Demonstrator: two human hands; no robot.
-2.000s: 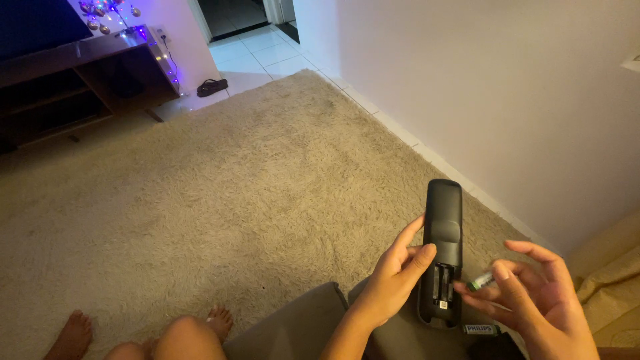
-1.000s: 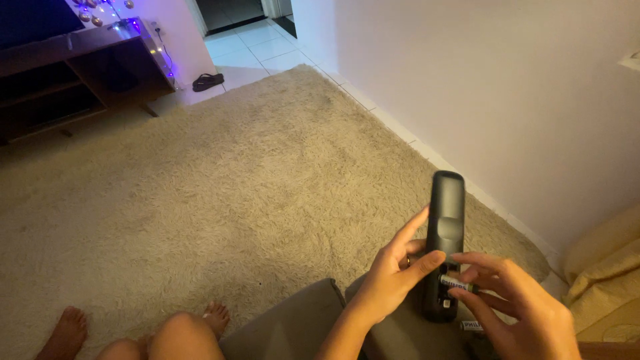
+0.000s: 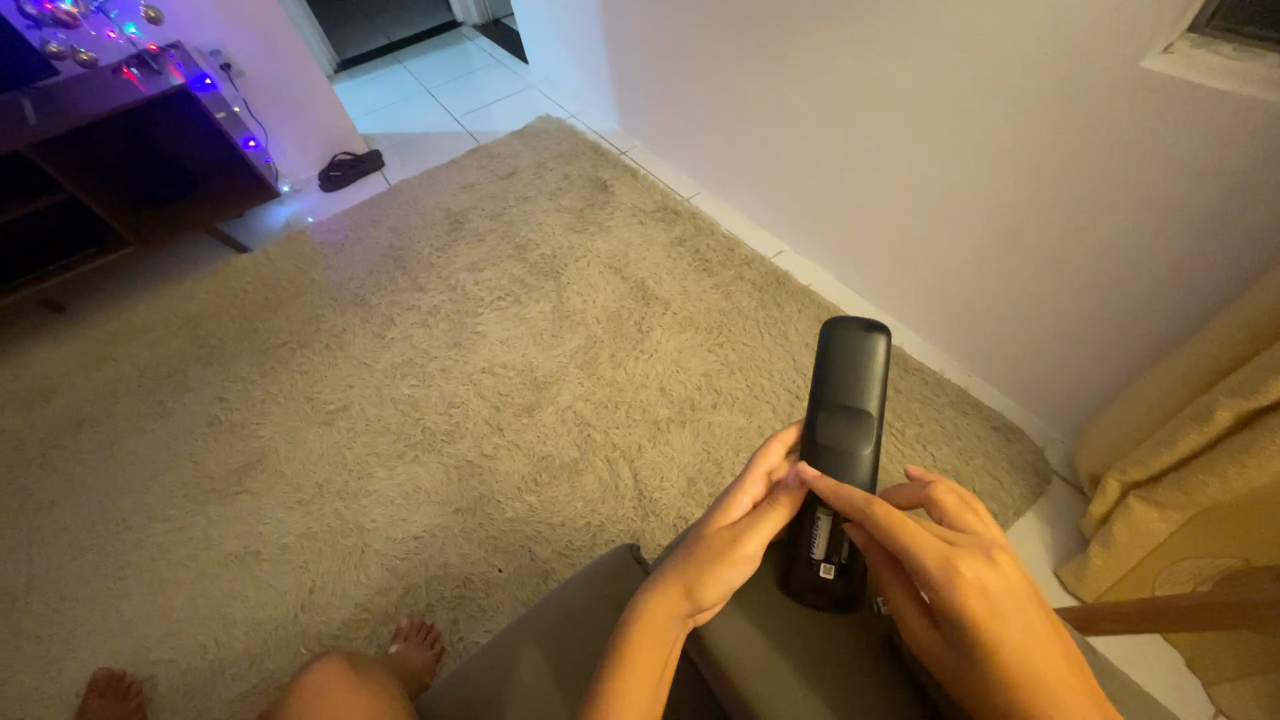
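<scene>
A black remote control (image 3: pixel 848 400) is held back side up, its battery compartment uncovered at the near end. My left hand (image 3: pixel 735 535) grips its left edge, thumb on the back. Inside the compartment lies a battery (image 3: pixel 821 535) on the left side; my right fingers partly hide the other side. My right hand (image 3: pixel 950 570) lies over the remote's right side, index fingertip touching near my left thumb. No loose item shows between its fingers. Another small battery-like item (image 3: pixel 882 605) on the seat is mostly hidden behind my right hand.
Grey seat cushions (image 3: pixel 560 630) lie below the hands. A shaggy beige rug (image 3: pixel 480 380) covers the floor. Right stand a yellowish curtain (image 3: pixel 1200 450) and a wooden bar (image 3: pixel 1170 612). Upper left are a wooden TV stand (image 3: pixel 150 170) with string lights and a dark flip-flop (image 3: pixel 350 170). Bare feet rest on the rug.
The battery that my right fingers held above the compartment now lies in it. My right index finger has moved up and left, to my left thumb.
</scene>
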